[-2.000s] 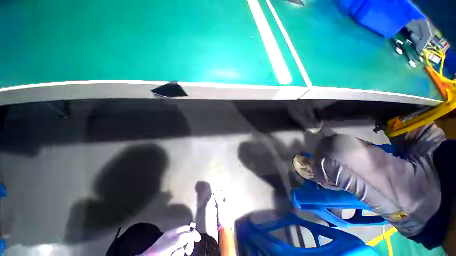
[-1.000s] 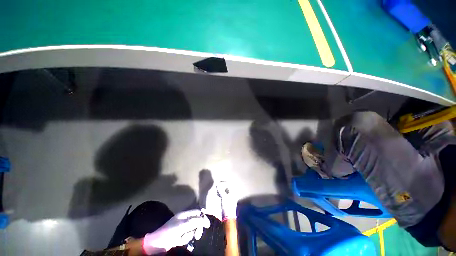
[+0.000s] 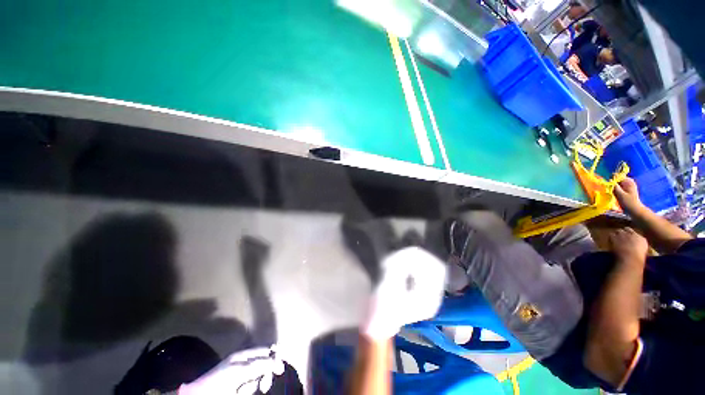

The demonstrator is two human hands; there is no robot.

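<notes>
My left hand (image 3: 241, 373), in a white glove with a pinkish cuff, is at the bottom edge, partly cut off, with fingers bent. A tiny dark spot shows at its fingertips; I cannot tell if it is a held part. My right hand (image 3: 411, 287), also white-gloved, is raised right of centre, below the bench edge. It is overexposed and blurred, with a small dark spot in its middle; whether it holds anything cannot be told. The hands are apart.
The green bench (image 3: 193, 62) crosses the top, with a black piece (image 3: 325, 153) at its edge. A blue tote (image 3: 526, 73), dark sticks (image 3: 553, 143) and an orange fixture (image 3: 591, 181) are at right. A seated person (image 3: 618, 308) is beside blue stools (image 3: 464, 308).
My right hand has risen and moved right, away from my left hand. The view has shifted, showing more of the tote, the fixture and the seated person's arms.
</notes>
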